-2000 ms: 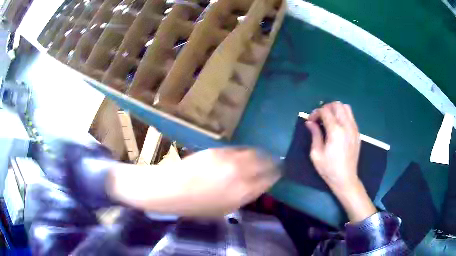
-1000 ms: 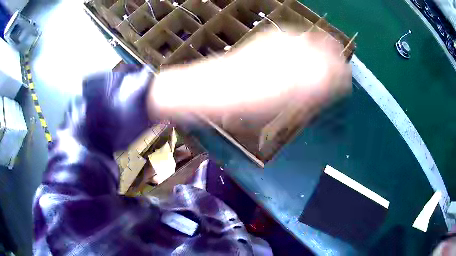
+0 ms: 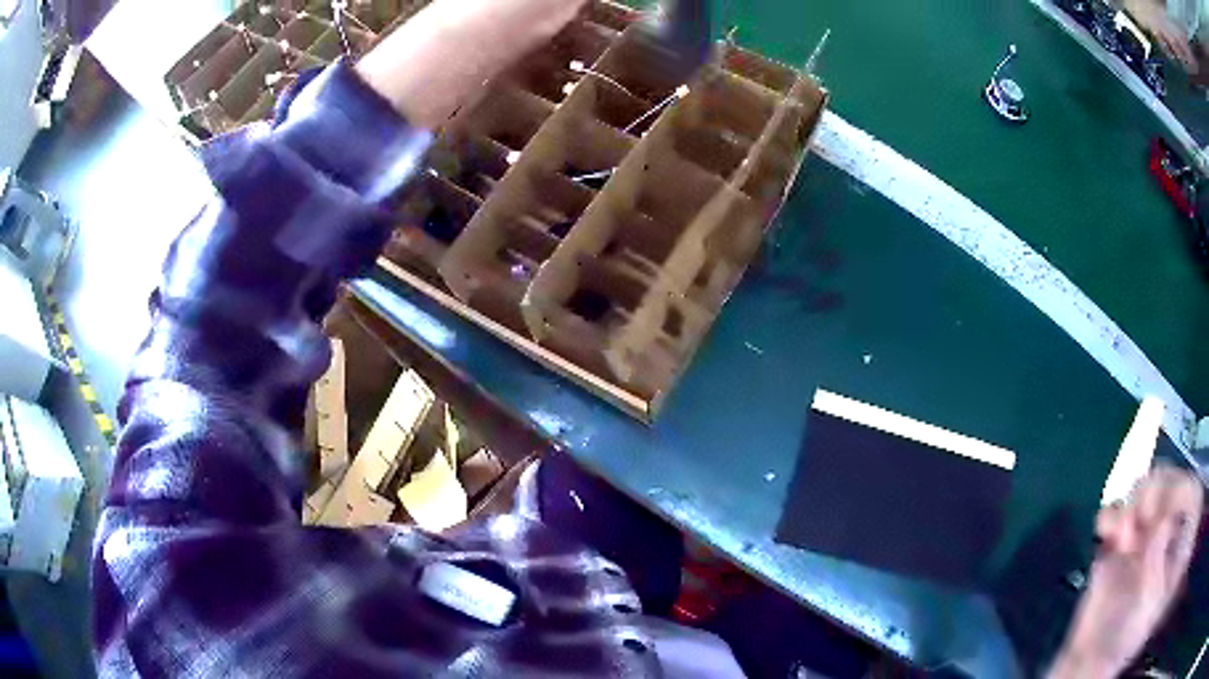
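Note:
The partitioned carton (image 3: 597, 378) stands at upper centre, with pale wires and white plugs in its cells. My left arm reaches over it; my left hand (image 3: 550, 16) is cut off by the top edge, fingers hidden. A dark blurred object (image 3: 683, 33) shows beside it above the carton; I cannot tell whether it is held. The black strip sheet (image 3: 895, 497) lies flat on the green bench, its white band along the far edge. My right hand (image 3: 1143, 551), blurred, is at the far right beside the white paper scrap (image 3: 1135, 454); its grip is unclear.
A round speaker (image 3: 1008, 98) with a wire lies on the green surface beyond the pale dividing strip (image 3: 955, 206). Cardboard scraps (image 3: 385, 444) lie below the bench edge. Another person's hand (image 3: 1169, 29) and a red-and-black unit (image 3: 1172, 179) are at upper right.
My left hand has moved from the bench across the carton to the top edge. My right hand has left the black sheet and is now by the paper scrap. The view has shifted.

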